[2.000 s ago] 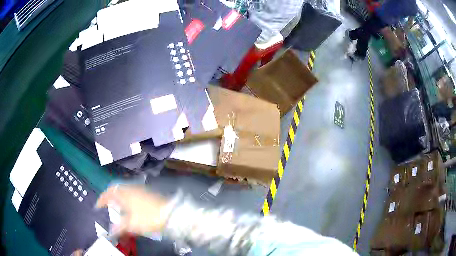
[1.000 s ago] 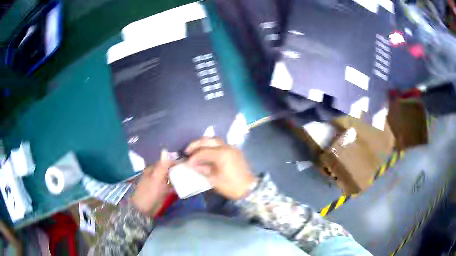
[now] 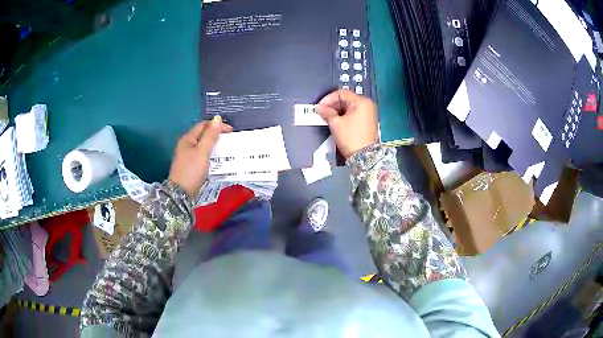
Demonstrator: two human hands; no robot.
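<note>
A flat black box blank (image 3: 264, 66) with rows of small round icons lies on the green bench in front of me. My right hand (image 3: 350, 122) pinches a small white barcode label (image 3: 307, 115) by its right end, at the blank's lower part; I cannot tell if it is stuck down. My left hand (image 3: 198, 150) holds white label sheets (image 3: 250, 152) with printed black bars at the blank's lower edge.
A white label roll (image 3: 92, 162) with a trailing strip stands at the left bench edge (image 3: 66, 214), beside more label sheets (image 3: 14, 168). Stacked black blanks (image 3: 522, 79) lie at the right. Below are open brown cartons (image 3: 486, 208) and a red stool (image 3: 228, 203).
The view has swung to centre on the blank. My hands have moved apart: the right now has a label over the blank, and the left keeps the sheets.
</note>
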